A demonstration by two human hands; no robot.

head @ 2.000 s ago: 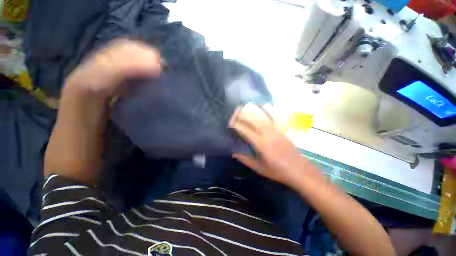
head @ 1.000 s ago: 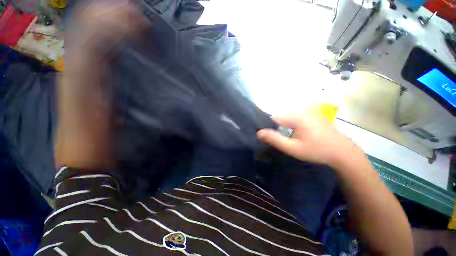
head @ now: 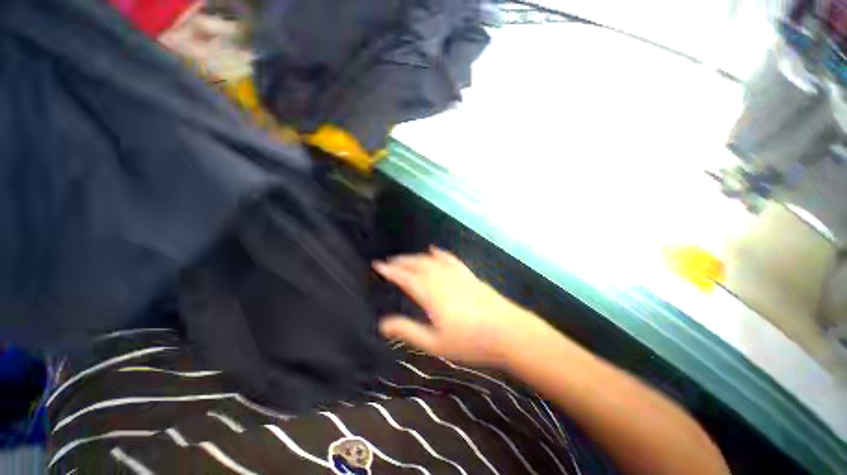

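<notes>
A dark grey-blue garment (head: 121,186) hangs in large loose folds across the left, off the table and in front of my striped shirt. Its darker lower end (head: 279,306) lies over my lap. My right hand (head: 455,311) is beside this end, below the table edge, with fingers apart and nothing visible in them; it is slightly blurred. My left hand is not visible; the garment covers the left side.
A dark garment pile (head: 371,65) lies on the white table (head: 576,121). The green measuring strip (head: 520,250) runs along the near edge. Yellow tape (head: 342,146) is at the left corner, a yellow patch (head: 697,267) near the blurred sewing machine (head: 789,121) at right.
The view has swung left, so the machine sits farther right. The garment has moved off the table to the left. My right hand has let go of the cloth. My left hand has gone from sight.
</notes>
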